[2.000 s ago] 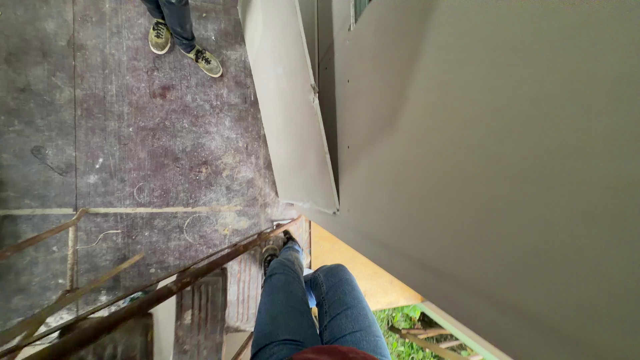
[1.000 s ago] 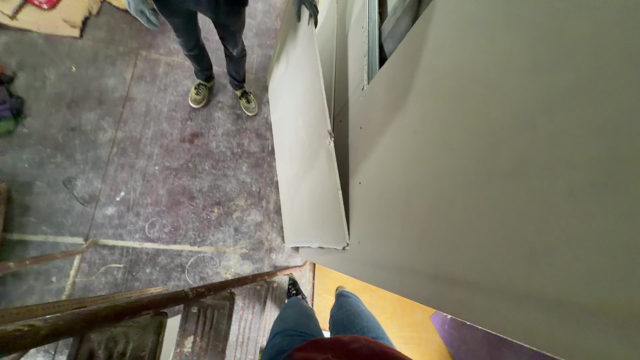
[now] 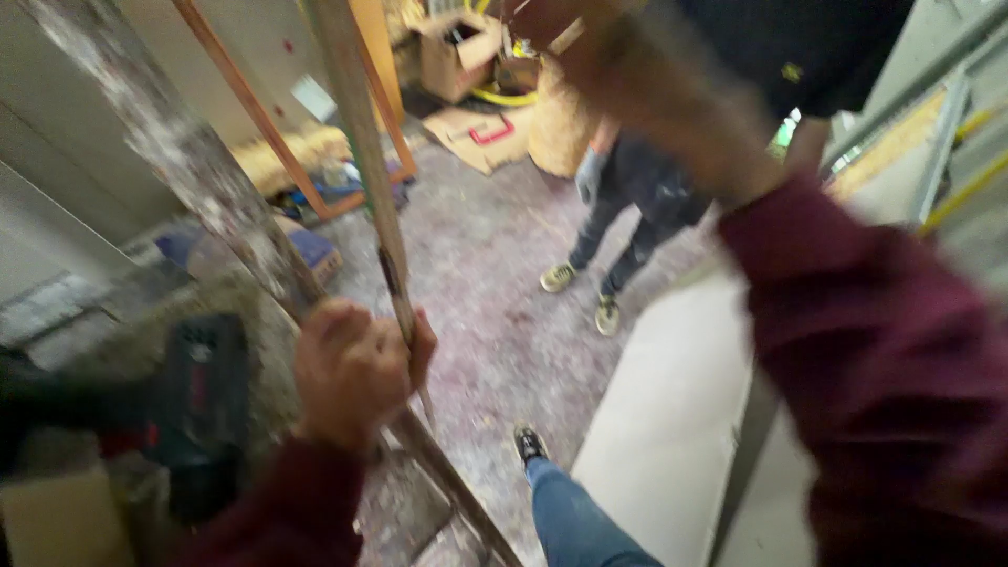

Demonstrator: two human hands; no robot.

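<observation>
My left hand (image 3: 358, 370) is closed around a thin, worn wooden pole (image 3: 378, 189) at the lower centre left. A dark cordless power tool (image 3: 201, 394) stands to the left of this hand, on a rough, dusty surface. My right arm reaches up across the upper right in a maroon sleeve. My right hand (image 3: 551, 24) is blurred at the top edge, and I cannot tell whether it holds anything. A pale board (image 3: 669, 394) leans at the lower right, below my right arm.
Another person (image 3: 630, 197) in dark clothes and a grey glove stands on the dusty floor beyond. A plaster-spattered post (image 3: 173, 150) slants at left. An orange frame (image 3: 323, 209), an open cardboard box (image 3: 461, 59) and a red clamp-like object (image 3: 492, 130) are farther back. Metal studs (image 3: 941, 150) are at right.
Both my hands have come into view, the left one on the wooden pole. The view has swung to show the far part of the room and the dark power tool.
</observation>
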